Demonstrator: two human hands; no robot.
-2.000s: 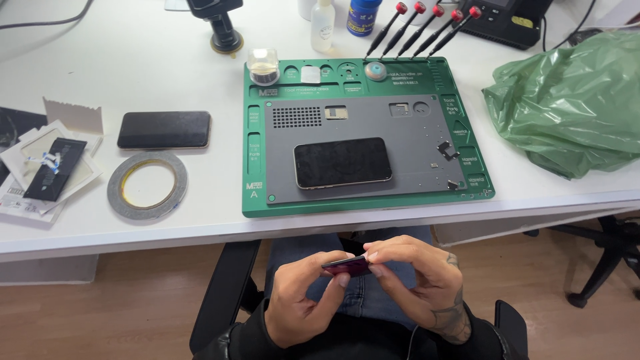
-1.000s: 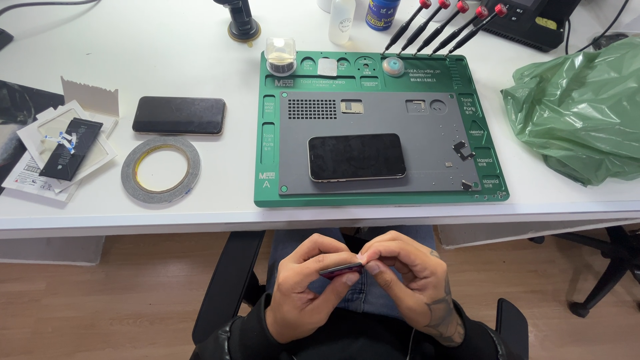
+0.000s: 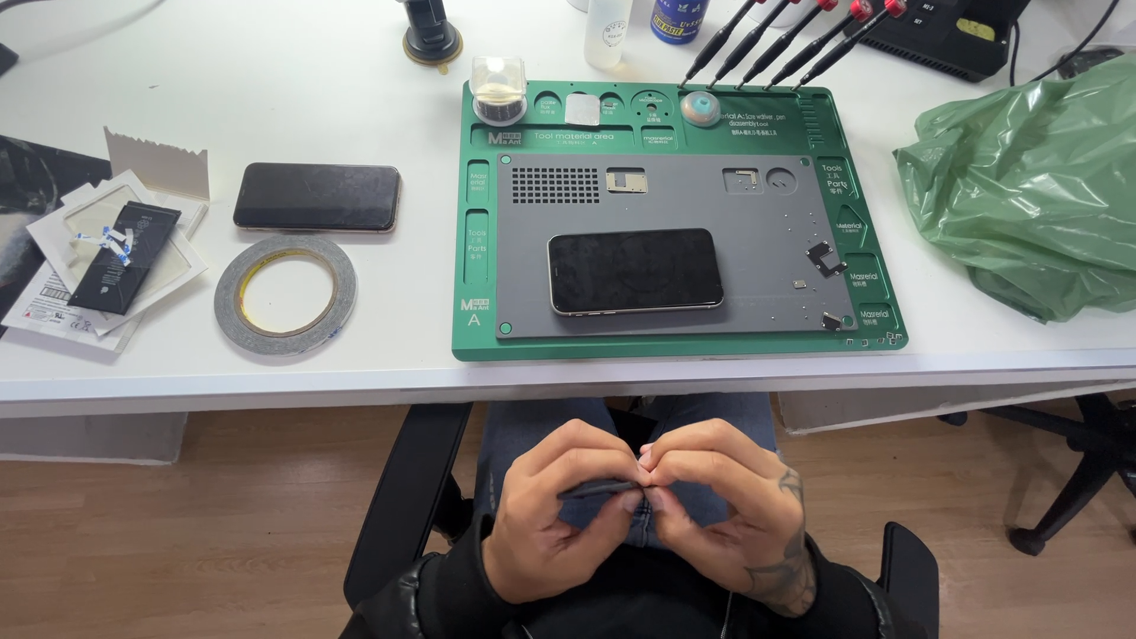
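Observation:
Over my lap, below the desk edge, my left hand (image 3: 564, 515) pinches a thin dark flat item (image 3: 596, 489), seen nearly edge-on; its kind cannot be told. The fingertips of my right hand (image 3: 728, 506) meet at the item's right end, touching my left fingertips. Whether they grip the item is hidden by the fingers. Beyond my hands, a smartphone (image 3: 636, 271) lies screen up on the grey plate (image 3: 657, 209) of a green repair mat (image 3: 577, 348). Small metal brackets (image 3: 825, 259) and screws lie at the plate's right side.
Left on the desk are a second smartphone (image 3: 318, 196), a roll of grey tape (image 3: 226, 297) and a phone battery (image 3: 124, 257) on packaging. Screwdrivers (image 3: 759, 49) stand at the mat's back edge, near a clear lidded container (image 3: 499, 89). A green plastic bag (image 3: 1029, 186) sits right.
The item between my fingers has turned; its reddish face, visible earlier, no longer shows. My hands stay close together over my lap.

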